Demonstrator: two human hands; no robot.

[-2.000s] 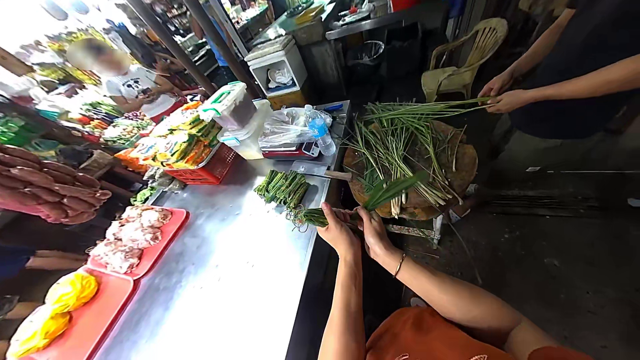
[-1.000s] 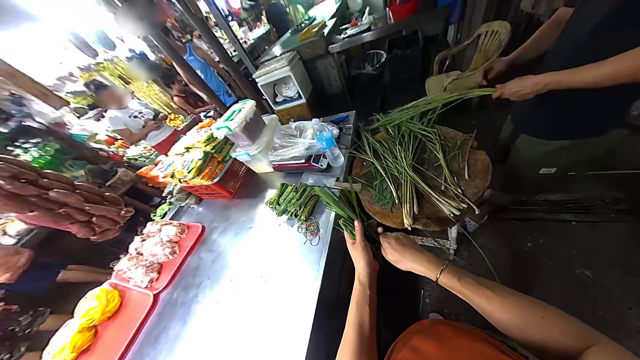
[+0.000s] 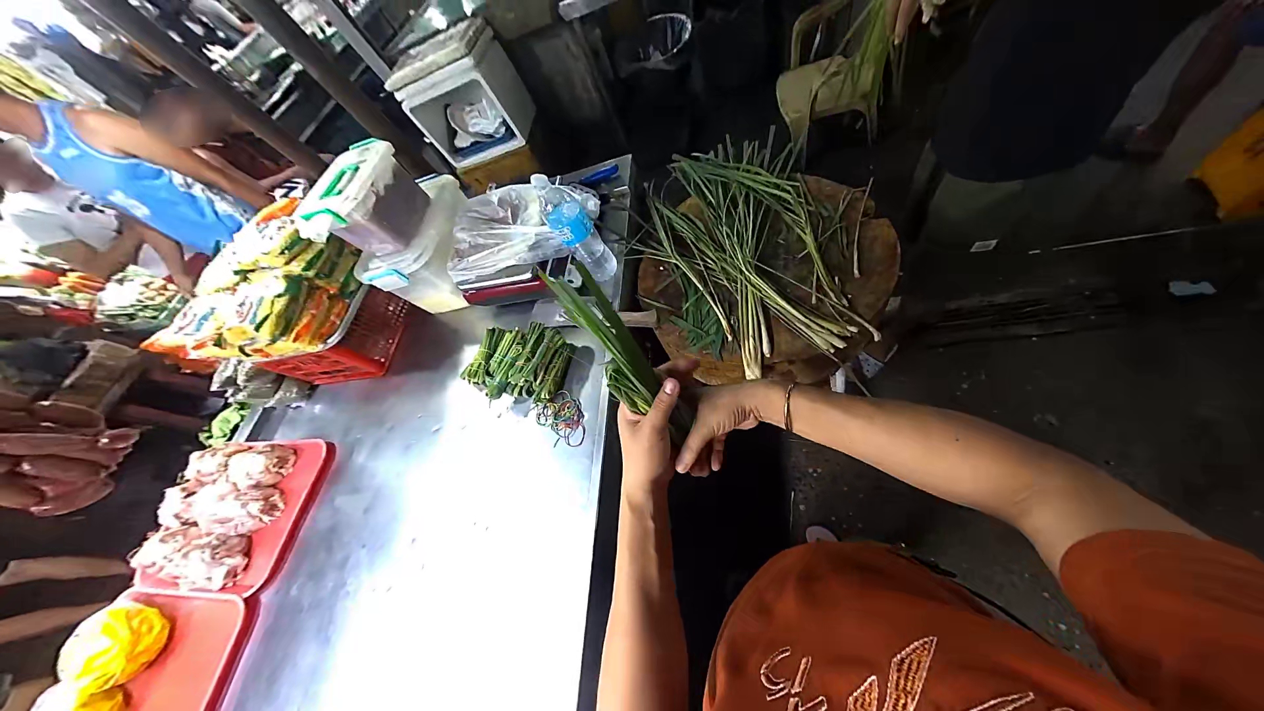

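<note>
My left hand (image 3: 649, 434) is closed round a bunch of long green leaves (image 3: 610, 341) at the table's edge. Against the bunch's lower end is my right hand (image 3: 726, 420), fingers bent; whether it grips the leaves is hard to tell. Small tied green bundles (image 3: 520, 362) lie on the metal table (image 3: 415, 504), with a heap of coloured rubber bands (image 3: 561, 420) beside them. Lemongrass stalks (image 3: 755, 267) are spread over a round wooden block (image 3: 879, 262). A knife's wooden handle (image 3: 637, 319) juts past the table's edge, its blade partly hidden by the leaves.
A red basket of packets (image 3: 341, 351), lidded plastic tubs (image 3: 370, 202), a water bottle (image 3: 578, 232) and a scale under plastic bags (image 3: 504, 232) stand at the table's back. Red trays (image 3: 291, 504) hold meat at the left. A co-worker stands behind the block, near a plastic chair (image 3: 829, 94).
The co-worker's hands and the long leaves in them have moved away from the block, toward the chair. The bunch in my left hand now points up over the table's edge. The view has shifted.
</note>
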